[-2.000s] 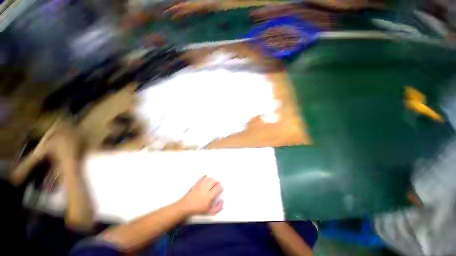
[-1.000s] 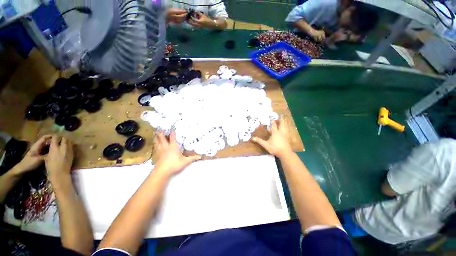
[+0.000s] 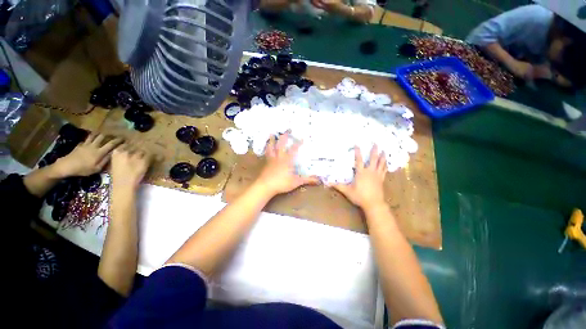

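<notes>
A large heap of white discs [image 3: 334,119] lies on the brown work board [image 3: 411,205]. My left hand [image 3: 283,168] is spread flat at the heap's near left edge, fingertips on the discs. My right hand [image 3: 367,180] is spread at the near right edge, fingertips also on the discs. Neither hand grasps a disc that I can see. Black housings [image 3: 263,77] are piled against the heap's far left side, some with pale centres. Several separate black housings [image 3: 204,145] lie on the board to the left.
A grey desk fan [image 3: 193,58] hangs at upper left. A neighbour's hands [image 3: 106,157] are at left near lead wires [image 3: 87,202]. A blue tray [image 3: 443,87] stands beyond the heap. The white sheet [image 3: 289,257] runs along the near edge. A yellow-handled tool [image 3: 575,228] is far right.
My hands have moved closer together, and the heap is more compact at its near right side. The camera view has shifted, so the board and tray sit differently in the picture.
</notes>
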